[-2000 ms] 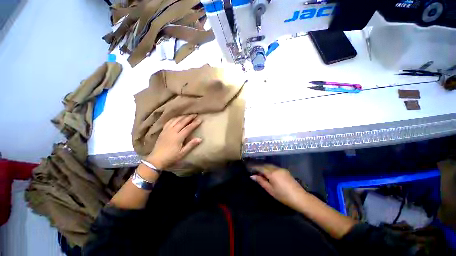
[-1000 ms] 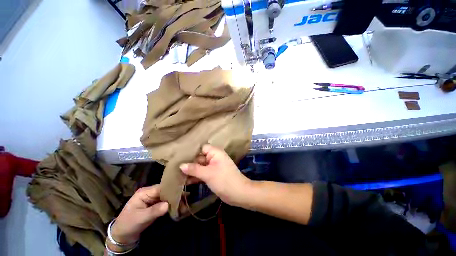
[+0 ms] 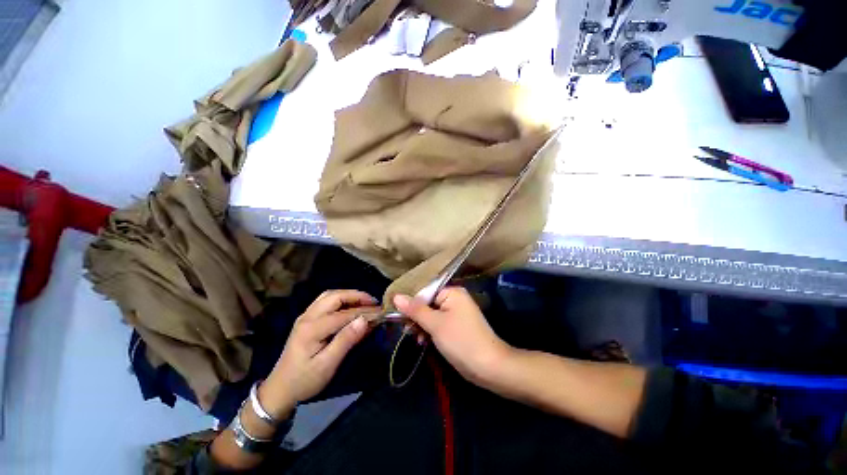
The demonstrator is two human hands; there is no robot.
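Note:
The khaki garment panel (image 3: 436, 139) lies bunched on the white table, its right edge running to the needle area. A long narrow band (image 3: 483, 225), partly pale on its turned side, stretches from the presser foot (image 3: 571, 90) down to my hands below the table's front edge. My left hand (image 3: 325, 345) pinches the cloth end. My right hand (image 3: 455, 331) pinches the band just right of it, fingertips close together. A thin loop of cord or edge hangs below the fingers. The white sewing machine head (image 3: 641, 28) stands at the top right.
Pink and blue thread snips (image 3: 746, 169) and a black phone (image 3: 743, 81) lie right of the needle. Cut strips (image 3: 464, 14) lie at the back. Heaped khaki cloth (image 3: 176, 269) hangs off the left edge, near a red pipe (image 3: 70, 211). A blue crate rim (image 3: 762, 375) shows lower right.
The view has shifted, so the table sits further right. Both hands have come together at the band's end, and the band, earlier flat and slack, is now turned on edge and stretched toward the needle.

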